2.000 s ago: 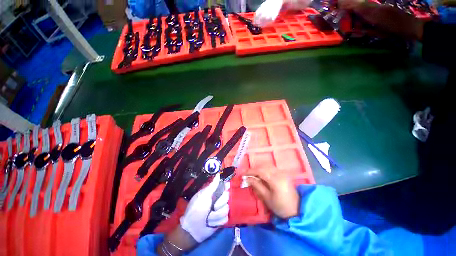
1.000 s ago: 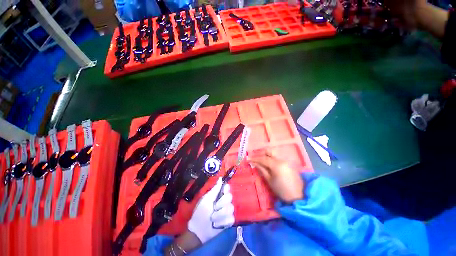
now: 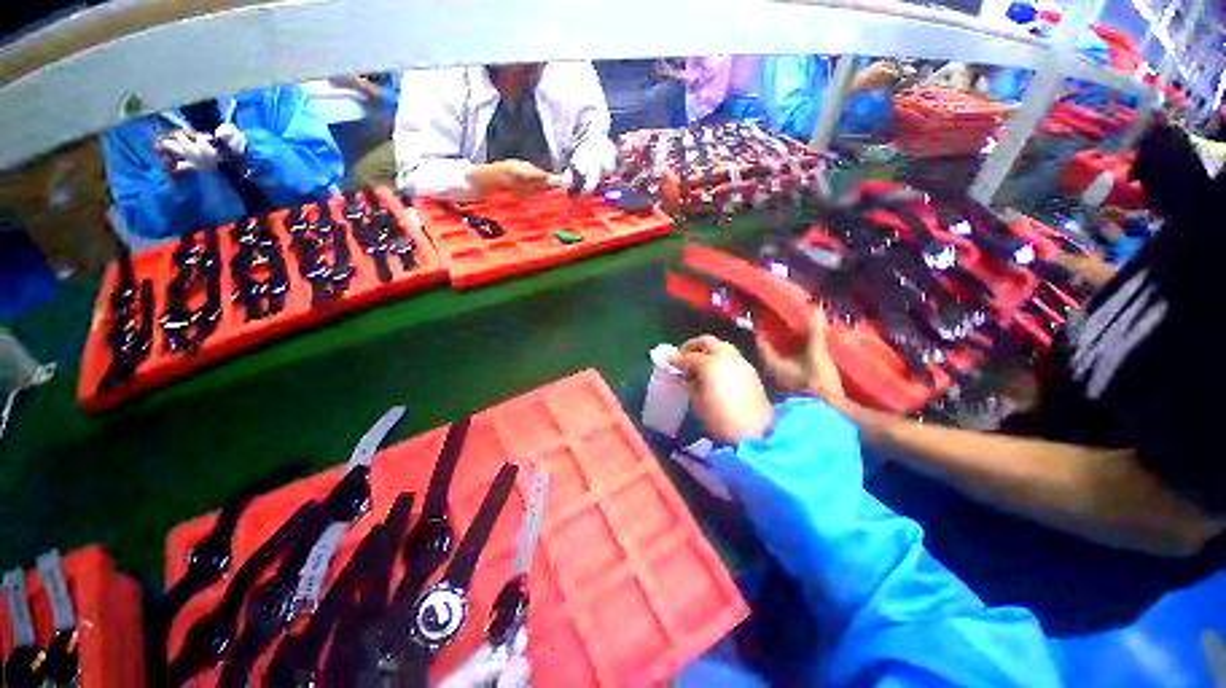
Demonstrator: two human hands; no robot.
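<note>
My left hand (image 3: pixel 491 667), in a white glove, is mostly cut off by the bottom edge. Its fingertips hold a grey-strap watch (image 3: pixel 508 612), its pale strap pointing up over the middle tray (image 3: pixel 612 538). My bare right hand (image 3: pixel 727 387) is at the top of a small white bottle (image 3: pixel 666 393), right of the tray. Its fingertips are close together at the bottle's top; whether they grip it or a small scrap is unclear. Black-strap watches (image 3: pixel 356 565) lie overlapping on the tray's left half, one with a bright white ring on its face (image 3: pixel 440 614).
Another person's bare arm (image 3: pixel 1035 470) reaches in at right, the hand at a tilted red tray (image 3: pixel 753 307) heaped with black watches (image 3: pixel 928 269). Grey-strap watches (image 3: pixel 54 605) are at lower left. Across the bench, people work behind a watch-filled tray (image 3: pixel 256 323). A white shelf frame (image 3: pixel 538 38) crosses the top.
The view has tilted up and turned right. My right hand has left the watch and reached to the bottle. A red tray with heaped watches and a person's arm have come into view at right.
</note>
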